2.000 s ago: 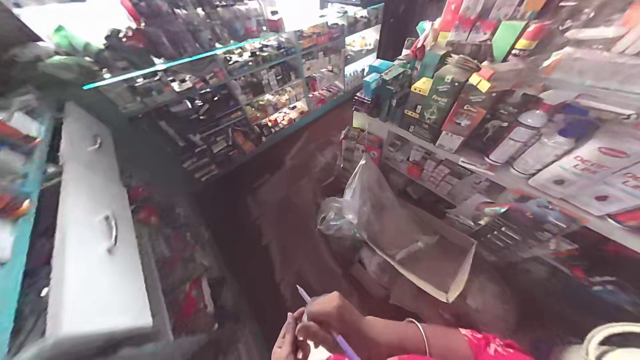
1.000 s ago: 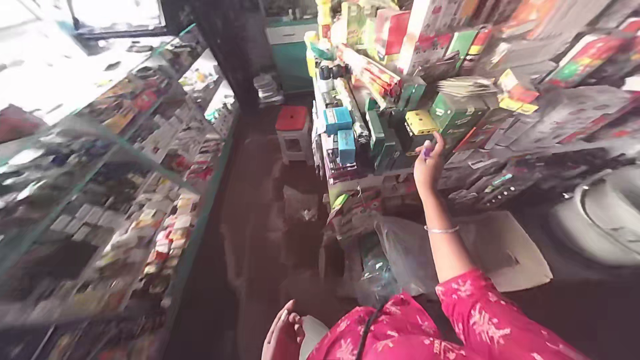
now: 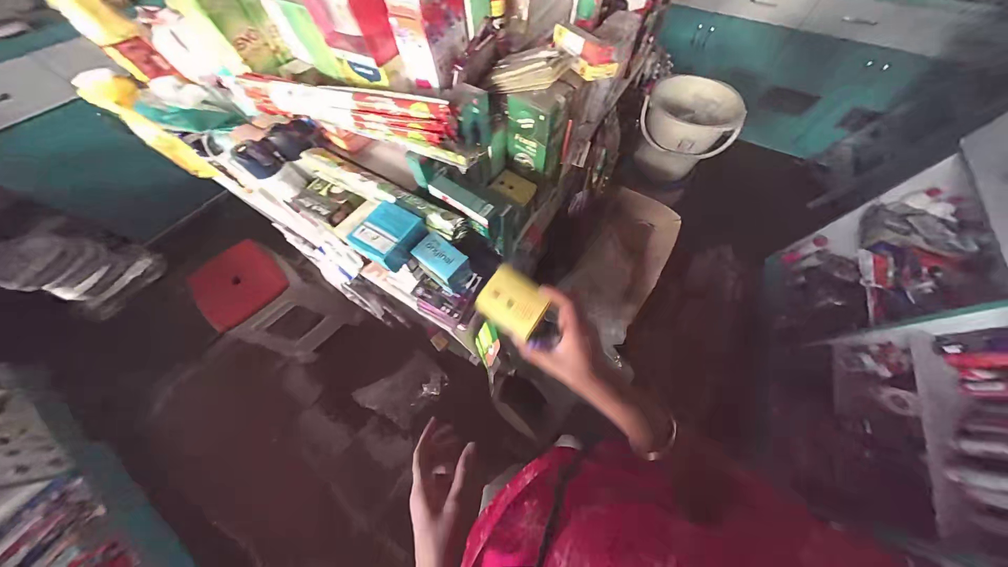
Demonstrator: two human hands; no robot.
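My right hand (image 3: 563,342) grips a small yellow box (image 3: 512,302) with a dark side, held just off the corner of the crowded display shelf. A purple item shows between the palm and the box, too blurred to name. Lower down, my left hand (image 3: 442,488) is raised above the floor, fingers apart and holding nothing. Two blue boxes (image 3: 387,235) lie on the shelf to the left of the yellow box. Behind them, a green carton (image 3: 535,134) stands beside another yellow box (image 3: 513,187).
A stool with a red seat (image 3: 239,285) stands left of the shelf. Beyond the shelf is a white bucket (image 3: 689,126). An open cardboard box (image 3: 642,252) lies right of the shelf. Stocked shelving (image 3: 929,331) lines the right side.
My right hand, which was reaching at the yellow box on the shelf, now holds one away from the shelf. The pen seen earlier is not plain now. The view has turned strongly.
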